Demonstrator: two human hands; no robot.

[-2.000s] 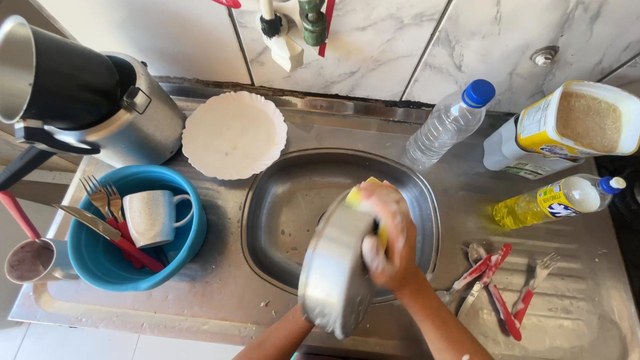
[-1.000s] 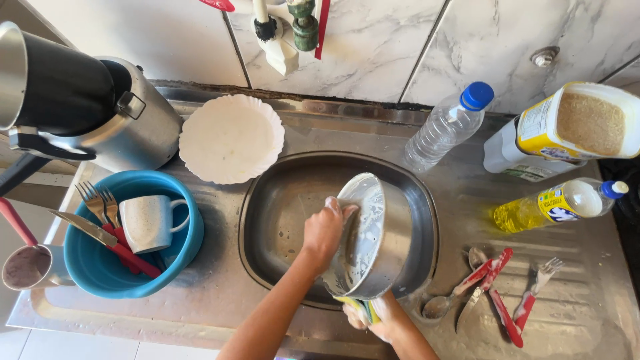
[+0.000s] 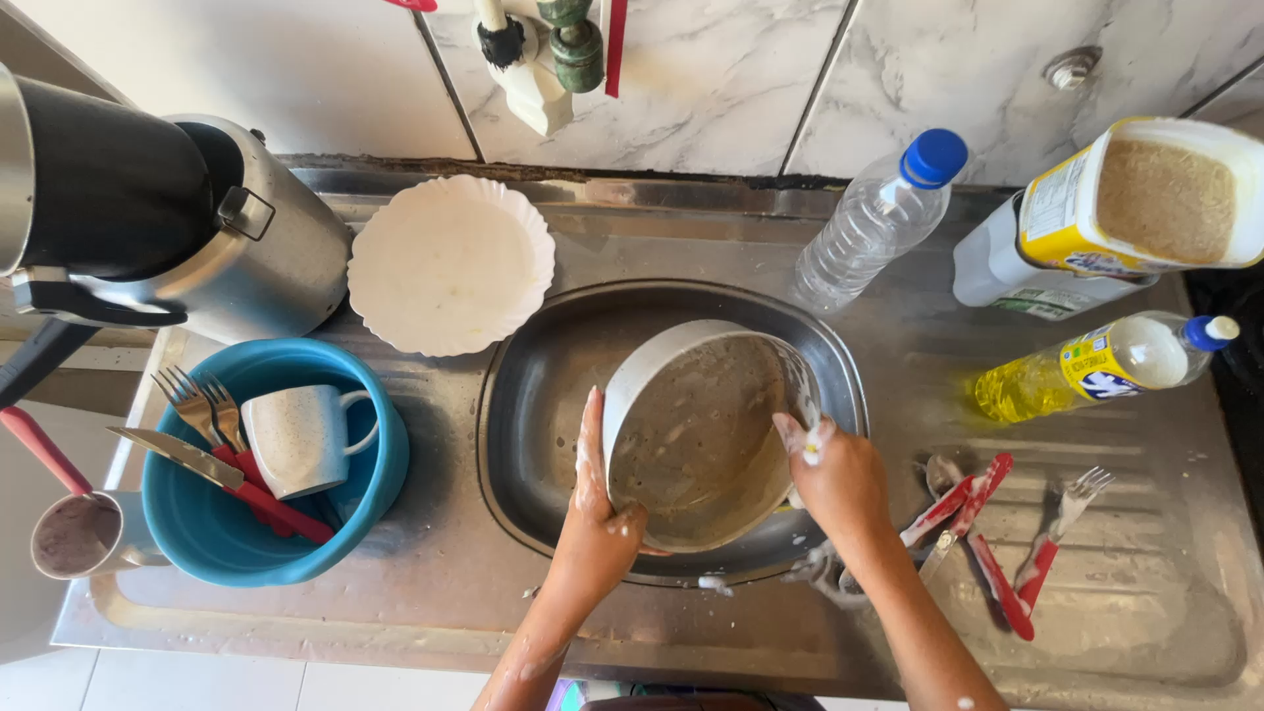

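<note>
A round metal pan [image 3: 706, 434], its inside facing up and streaked with suds, is over the oval steel sink basin [image 3: 538, 434]. Against the pan's left wall lies my left hand [image 3: 597, 513], fingers along the outside and thumb near the lower rim. My right hand [image 3: 834, 474] grips the right side of the rim, with foam on its fingers. A bit of yellow shows beneath it; whether it is the sponge I cannot tell. Soapy red-handled cutlery [image 3: 973, 513] and a fork [image 3: 1062, 543] lie on the drainboard right of the basin.
Left of the basin are a blue bowl [image 3: 390, 464] with a mug [image 3: 301, 439] and cutlery, a scalloped white plate [image 3: 449, 267], stacked metal pots [image 3: 276, 247] and another cup [image 3: 84, 538]. To the right stand a clear bottle [image 3: 869, 232], a tub [image 3: 1062, 212] and a yellow detergent bottle [image 3: 1076, 365].
The pan was tilted on its side over the basin and now faces up. My left hand has moved from its rim to its left wall; my right hand has risen to the right rim.
</note>
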